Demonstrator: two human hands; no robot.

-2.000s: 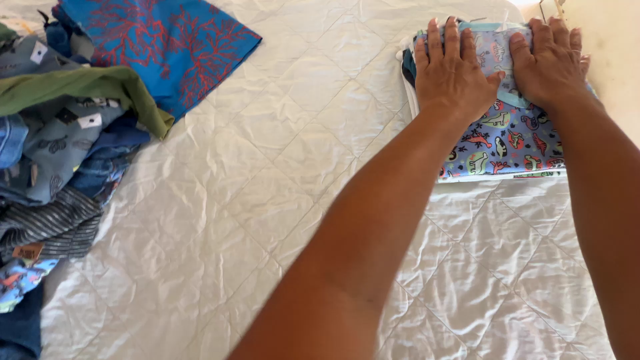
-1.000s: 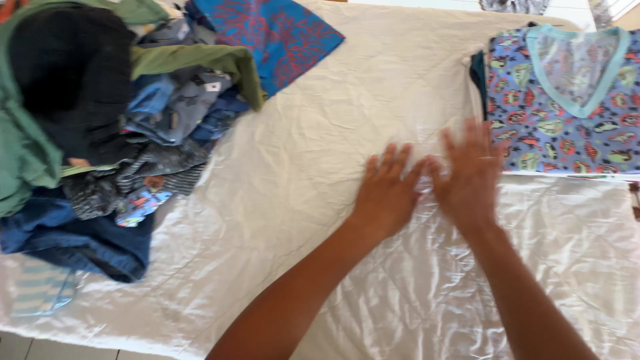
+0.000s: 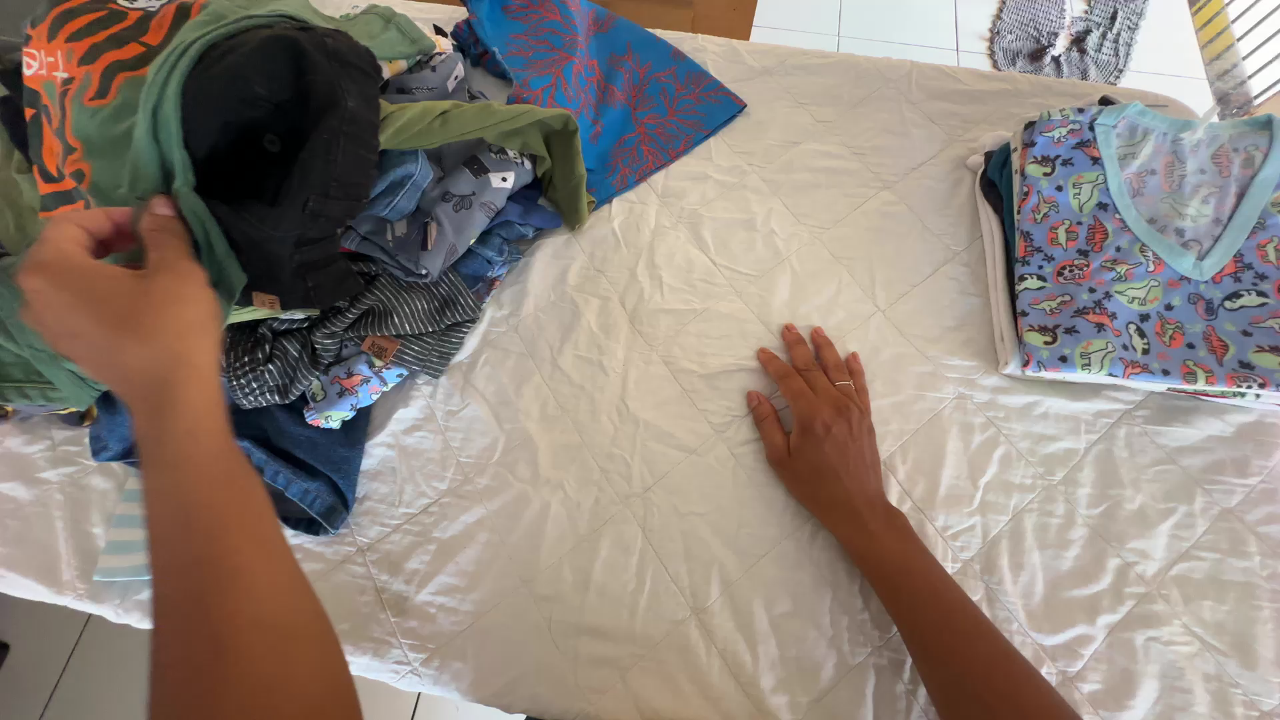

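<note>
At the left my left hand pinches the edge of a green garment with an orange print, on top of a jumbled clothes pile. Beside it in the pile lie a black garment, a striped dark garment, blue denim and a blue cloth with red coral print. My right hand, a ring on one finger, rests palm down and fingers apart on the white quilted cover, holding nothing. A folded dinosaur-print V-neck shirt tops a neat stack at the right.
The quilted cover's far edge runs behind the clothes, with white floor tiles beyond it. A grey patterned textile lies on the floor at the back right, near a barred metal frame. Tiles also show at the near left.
Both hands have left the dinosaur-print stack. My left hand has moved left to the pile and taken hold of the green garment; my right hand lies on the cover. The view has shifted left.
</note>
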